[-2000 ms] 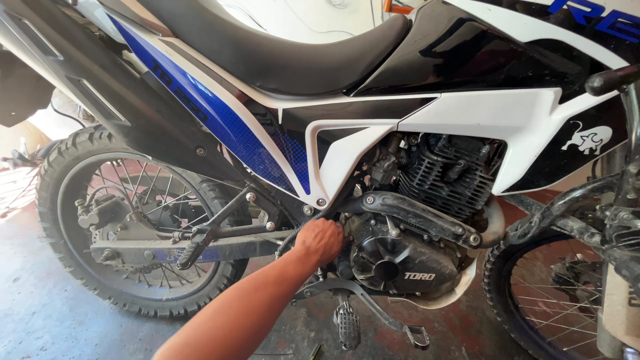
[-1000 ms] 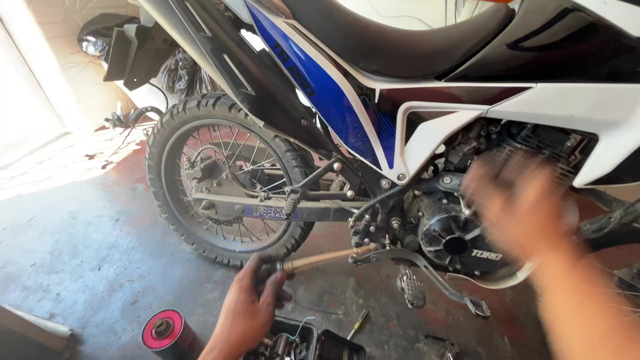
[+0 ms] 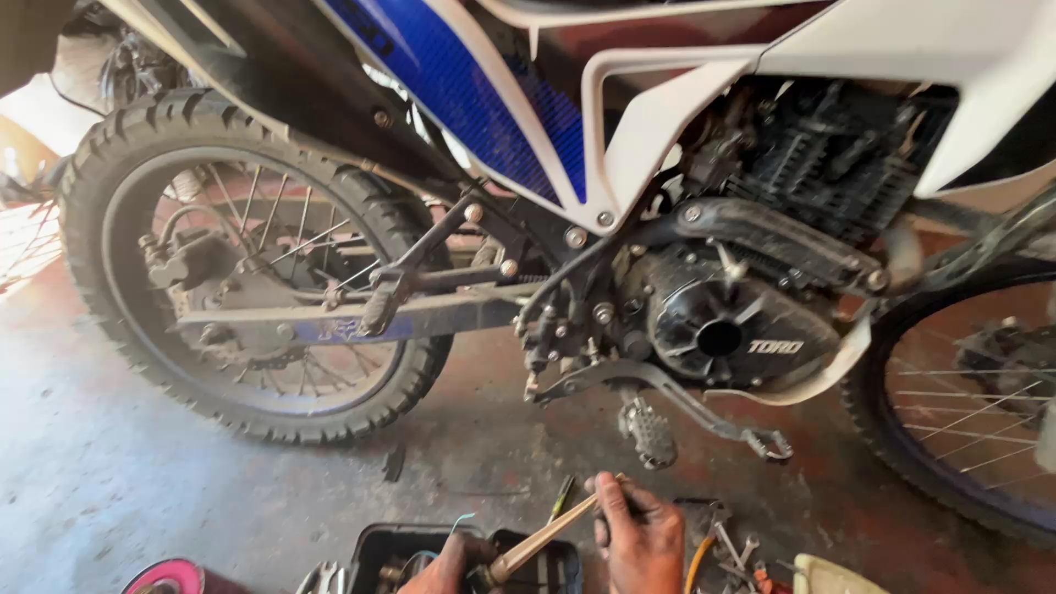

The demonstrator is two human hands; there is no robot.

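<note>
My left hand (image 3: 450,565) is low in the view, over a black tool case, closed around the thick end of a long tan-metal tool (image 3: 540,538) that looks like a ratchet or wrench handle. My right hand (image 3: 635,528) grips the tool's other end between thumb and fingers. Both hands are below the motorcycle's brake pedal (image 3: 771,445) and ridged footpeg (image 3: 649,433), touching neither. Behind them stands the motorcycle, with its black engine side cover (image 3: 718,330), blue and white side panel (image 3: 495,107) and knobby rear tyre (image 3: 91,223).
The black tool case (image 3: 367,549) lies open on the floor. A pink-topped can (image 3: 177,573) stands at lower left. Several wrenches (image 3: 726,536) and a pale container (image 3: 833,577) lie at lower right. A green-and-black slim tool (image 3: 563,497) is on the floor behind my hands.
My right hand has come down from in front of the engine to the tool's far end. My left hand still holds the tool, which has moved away from beside the brake pedal linkage.
</note>
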